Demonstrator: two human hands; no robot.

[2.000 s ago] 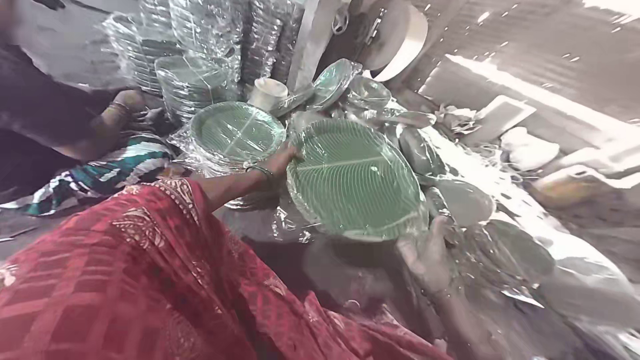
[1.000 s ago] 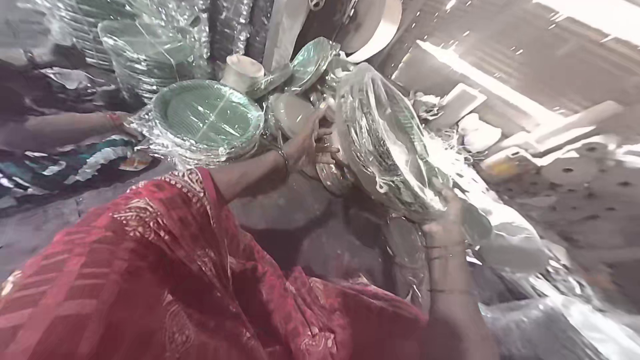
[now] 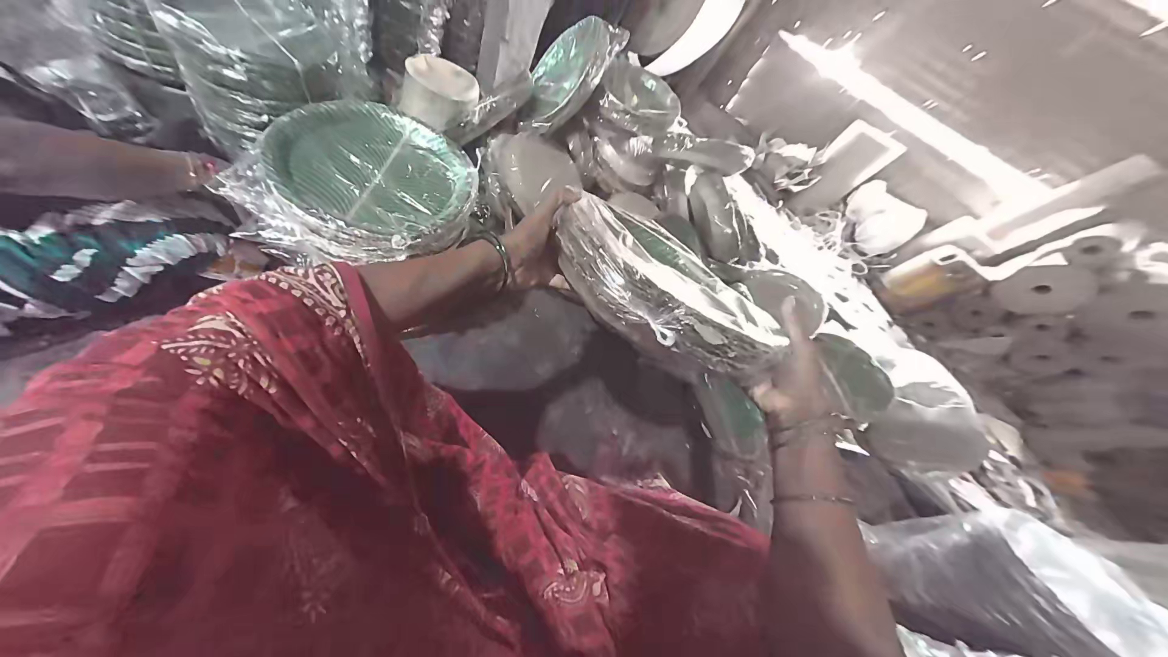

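Note:
Both of my hands hold a stack of plates wrapped in clear plastic [image 3: 666, 287], tilted on its side in front of me. My left hand [image 3: 538, 242] grips its upper left end, and my right hand [image 3: 798, 370] holds its lower right end with the thumb raised. To the left lies a wrapped stack of green ribbed plates [image 3: 365, 173]. Behind the held stack are more wrapped green plates [image 3: 570, 73] in a loose heap. A pale roll of tape [image 3: 440, 91] stands beyond the green stack.
Another person's arm [image 3: 100, 169] reaches in from the left and touches the plastic around the green stack. Tall wrapped stacks [image 3: 255, 64] stand at the back left. Several pale rolls [image 3: 1040, 287] are piled at the right. A clear plastic sheet [image 3: 1004, 566] lies at the lower right.
The wrapped stack between my hands has turned from showing its green ribbed face to lying edge-on. My left hand has moved onto its end. The other person's arm has reached the green stack.

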